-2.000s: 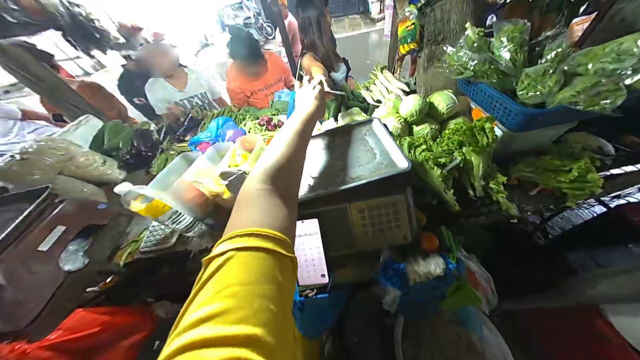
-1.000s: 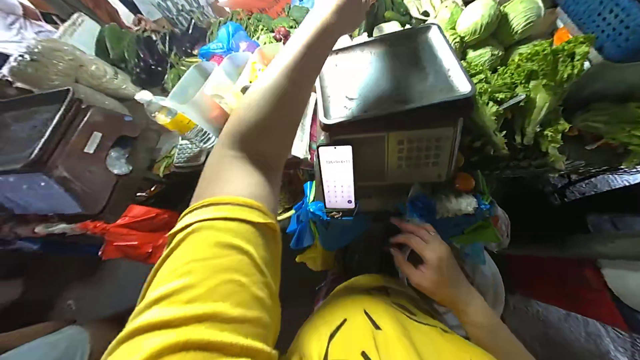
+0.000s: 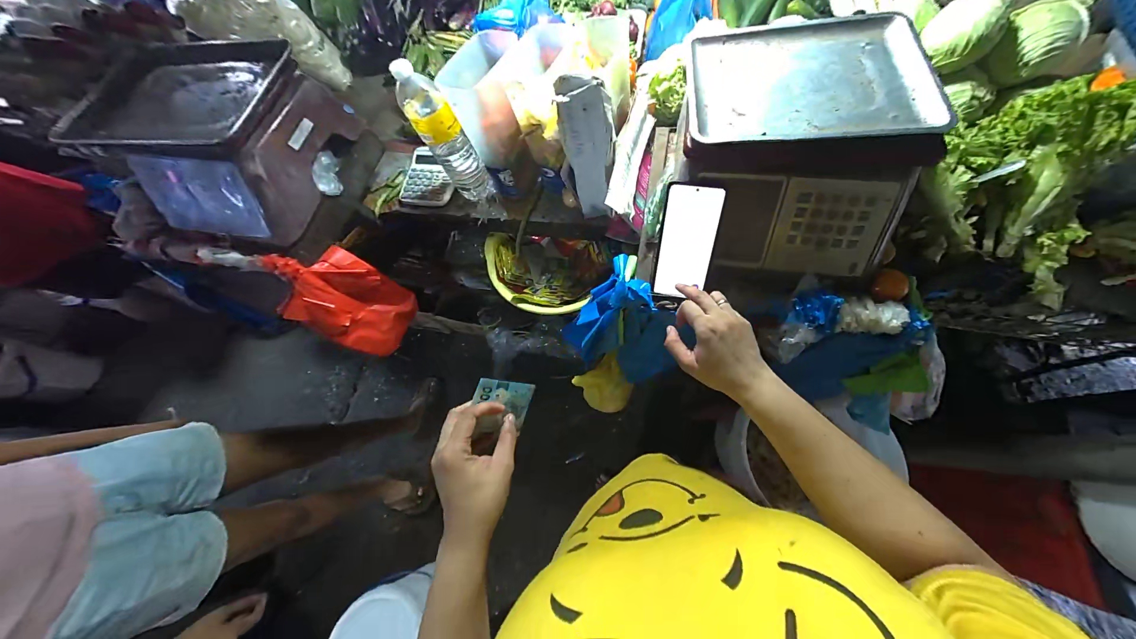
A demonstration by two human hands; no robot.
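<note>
My left hand (image 3: 477, 453) pinches a folded blue-green banknote (image 3: 504, 401) between thumb and fingers, low in front of me. To its right, my right hand (image 3: 714, 342) has a fingertip at the lower edge of a smartphone (image 3: 690, 238) with a bright screen; it grips nothing. The phone stands upright against the front of a digital weighing scale (image 3: 821, 222), whose metal tray (image 3: 816, 80) holds nothing. Blue plastic bags (image 3: 617, 315) hang just left of my right hand.
A second scale (image 3: 191, 93), a calculator (image 3: 427, 177), a plastic bottle (image 3: 439, 120) and plastic containers (image 3: 497, 98) line the stall. Leafy greens (image 3: 1029, 160) and cabbages (image 3: 967, 35) lie at right. A red bag (image 3: 351, 302) hangs at left. A person in light shorts (image 3: 146, 524) is close at left.
My left arm has drawn back from its reach across the stall, and its hand now shows a banknote. My right hand has risen from below the scale to the phone. The view has tilted down.
</note>
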